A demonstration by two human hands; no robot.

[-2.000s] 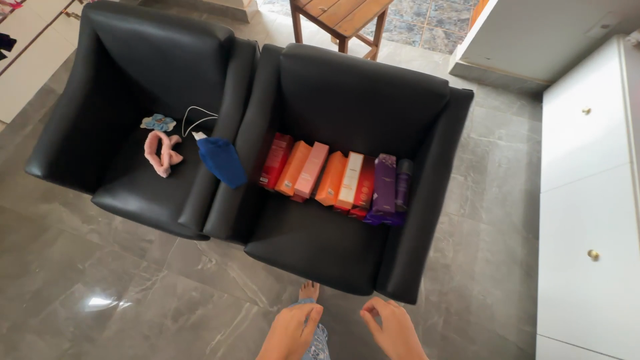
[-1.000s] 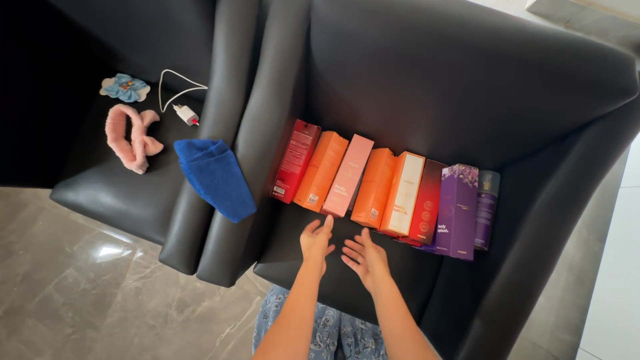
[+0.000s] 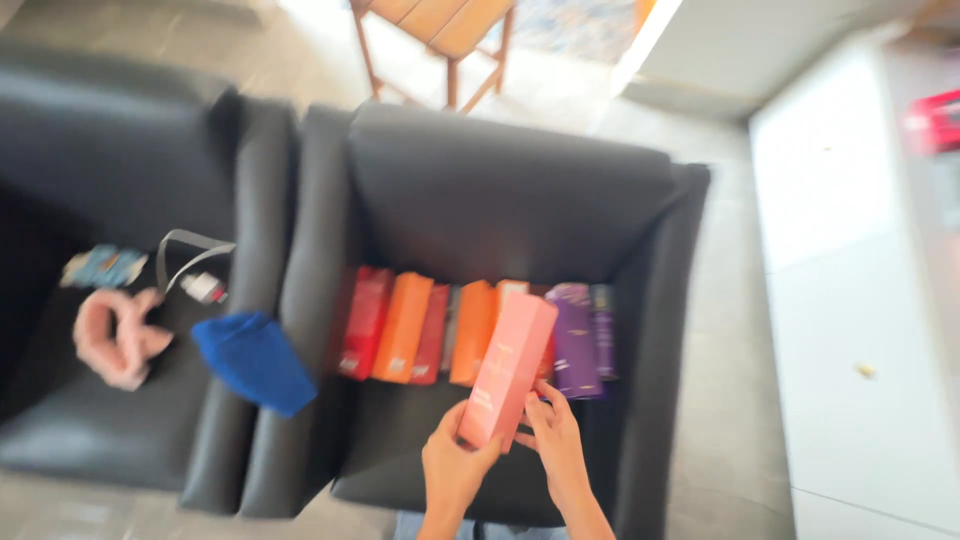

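My left hand (image 3: 457,459) grips the lower end of a pink cardboard box (image 3: 508,371), held tilted above the seat of a black armchair (image 3: 495,187). On the box's right side, my right hand (image 3: 553,435) has its fingers against the lower edge; how firmly it holds is unclear. Behind the pink box, several upright-lying boxes form a row on the seat: a red box (image 3: 367,322), an orange box (image 3: 403,328), another orange box (image 3: 474,330) and a purple box (image 3: 576,337). A purple bottle (image 3: 603,330) lies at the row's right end.
A blue cloth (image 3: 255,364) drapes over the left armchair's arm. On that chair's seat lie a pink fluffy headband (image 3: 116,337), a blue hair accessory (image 3: 105,266) and a white charger with cable (image 3: 202,286). A wooden stool (image 3: 454,30) stands behind; white drawers (image 3: 847,300) stand right.
The pink box, in the row one second ago, is now lifted in my hands. A red box and a grey item show where it was. The view has drawn back.
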